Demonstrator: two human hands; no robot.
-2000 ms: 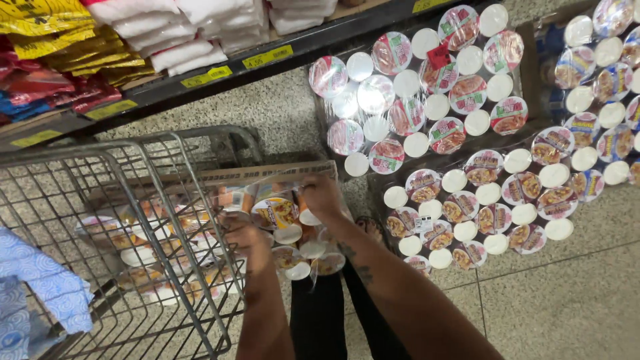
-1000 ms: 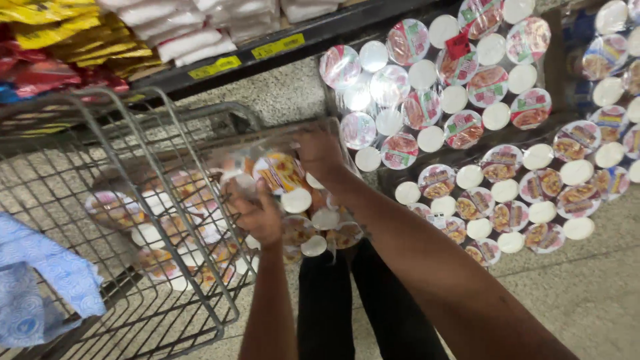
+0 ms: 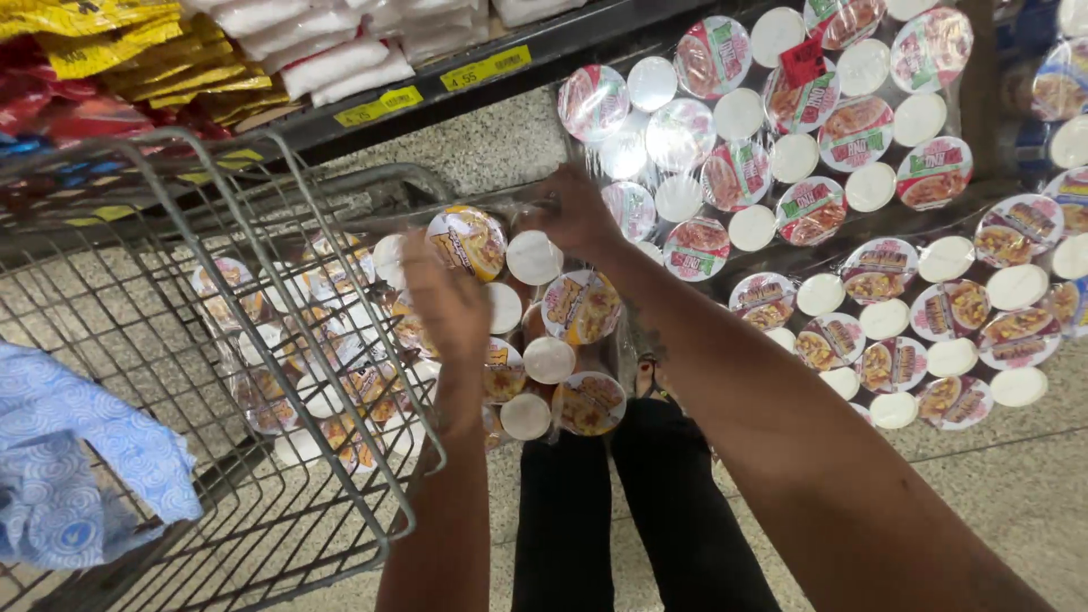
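Note:
A shrink-wrapped pack of food cups (image 3: 549,360), with orange-and-white printed lids among plain white ones, lies in front of my legs and runs left behind the cart's wires. My left hand (image 3: 446,302), blurred, is over the middle of this pack beside the cart's end, its fingers apart. At the pack's upper right corner, my right hand (image 3: 571,212) has its fingers bent against the clear film; whether they grip it cannot be told. The metal wire shopping cart (image 3: 340,357) stands at the left.
More wrapped cup packs stand at the right, one with red-and-green lids (image 3: 735,174), another with brown-and-white lids (image 3: 880,365). A dark shelf edge (image 3: 314,127) with yellow price tags crosses the top, holding bagged goods. Blue patterned cloth (image 3: 76,459) lies at the cart's left.
My left hand has moved left across the pack, toward the cart's wires. My right hand stays near the pack's upper right corner.

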